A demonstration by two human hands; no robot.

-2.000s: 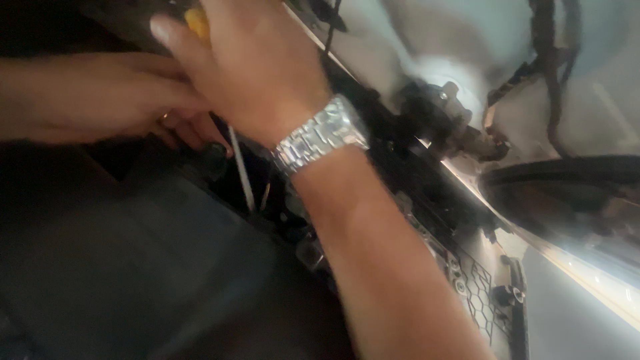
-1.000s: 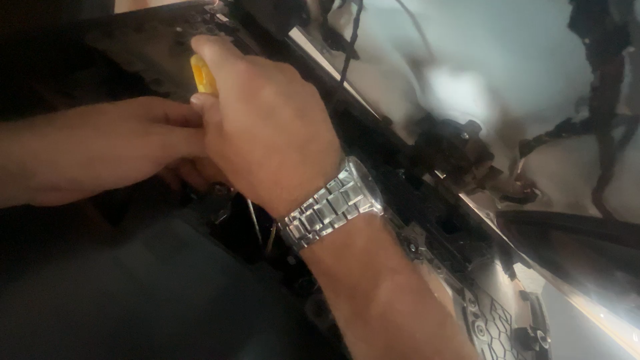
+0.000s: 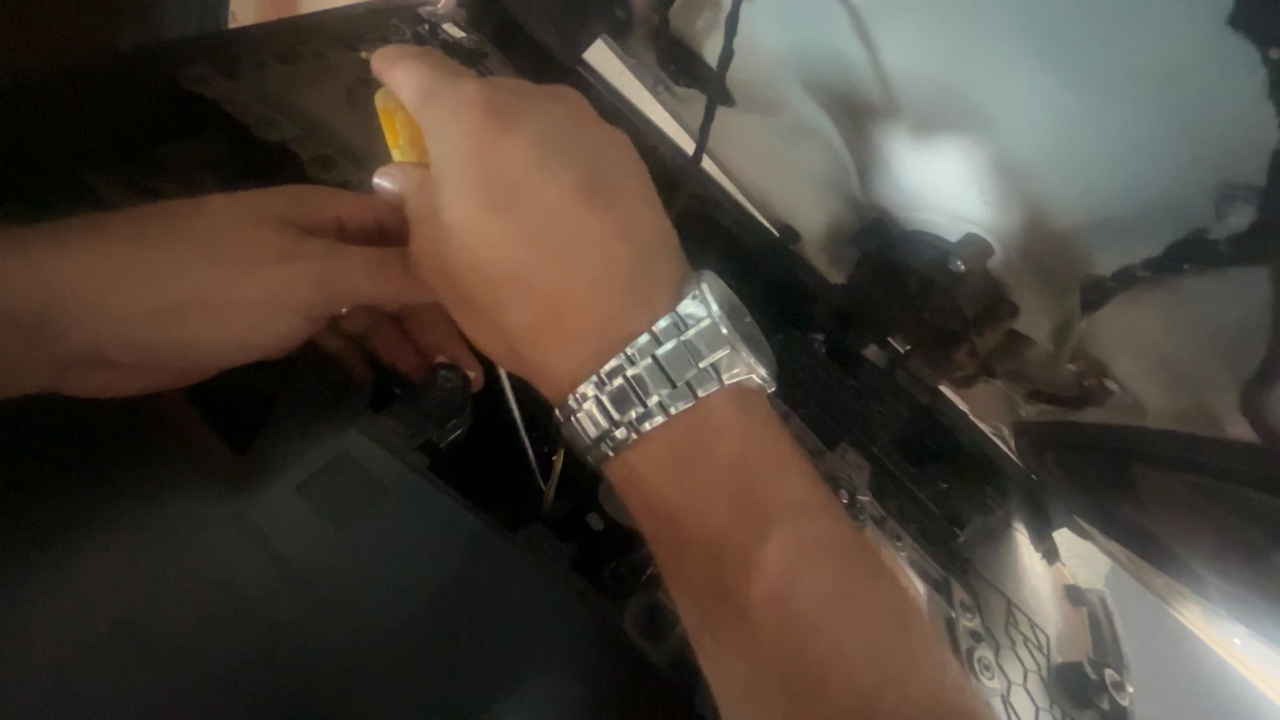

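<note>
My right hand [image 3: 540, 200], with a metal-link watch [image 3: 670, 370] at the wrist, is closed around a tool with a yellow handle [image 3: 402, 128]. A thin metal shaft [image 3: 522, 428] shows below that hand and points down into a dark gap; it looks like a screwdriver's, but its join to the handle is hidden. My left hand [image 3: 300, 290] comes in from the left, its fingers partly behind the right hand. The left fingertips are near a small black part [image 3: 440, 395]; whether they grip anything cannot be seen.
A large dark panel [image 3: 350, 590] fills the lower left. Black trim with a metal strip [image 3: 680, 135] runs diagonally beside the hands. On the right are a black mechanism [image 3: 930, 300], a dark cable [image 3: 722, 80] and a honeycomb-ribbed part [image 3: 1020, 640].
The right hand stays closed on the yellow-handled tool, and the left hand remains beside it. The view has shifted somewhat.
</note>
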